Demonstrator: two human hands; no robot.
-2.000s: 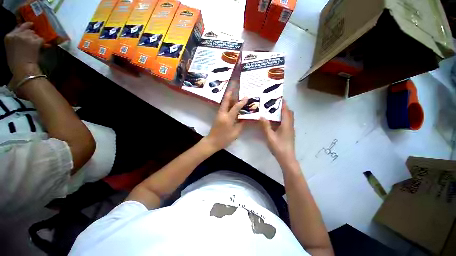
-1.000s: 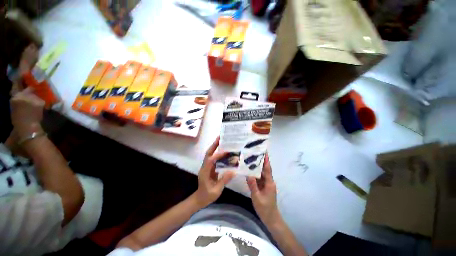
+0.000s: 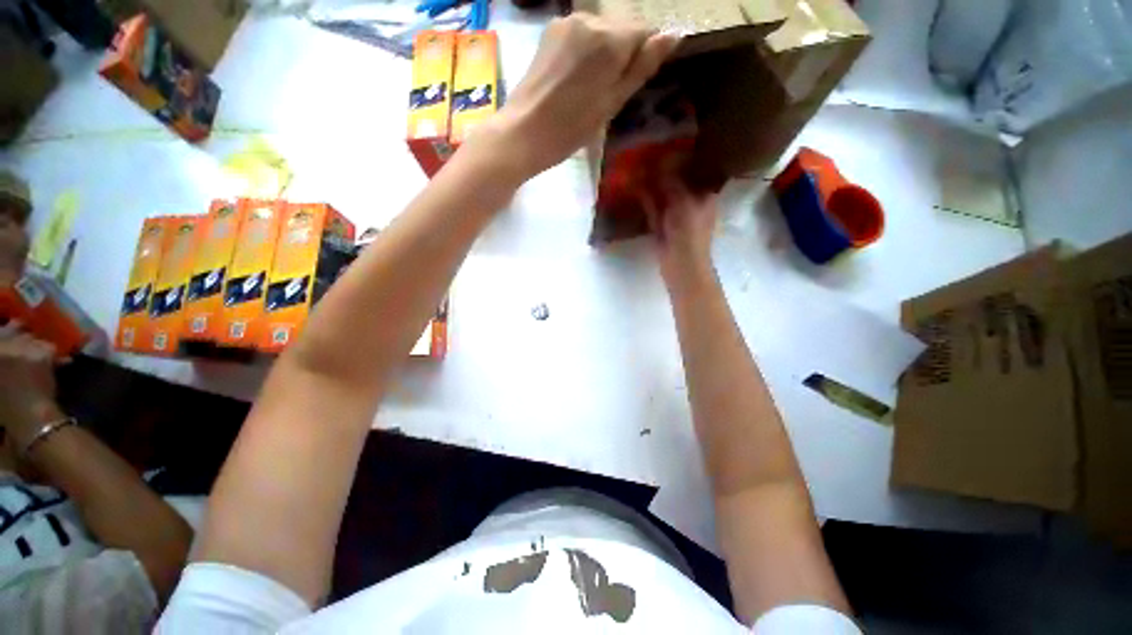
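A brown carton (image 3: 813, 50) lies on its side at the back centre, its open end towards me. My left hand (image 3: 577, 87) holds the flap at its upper left edge. My right hand (image 3: 685, 223) reaches into the opening, by an orange retail box (image 3: 639, 174) inside. The fingertips are dark and blurred, so whether they grip it is unclear. A row of several orange and black retail boxes (image 3: 224, 279) stands at the left. Another box (image 3: 437, 333) beside the row is mostly hidden by my left arm.
Two retail boxes (image 3: 453, 93) stand behind my left arm. A blue and orange tape dispenser (image 3: 829, 208) is right of the carton. A yellow-green knife (image 3: 849, 398) lies near another carton (image 3: 987, 385) at the right. A neighbour's hand (image 3: 25, 372) is at the left edge.
The white-faced retail box is no longer held in front of me. My left hand has moved up to the carton flap, and my right hand has gone into the carton. The view has shifted.
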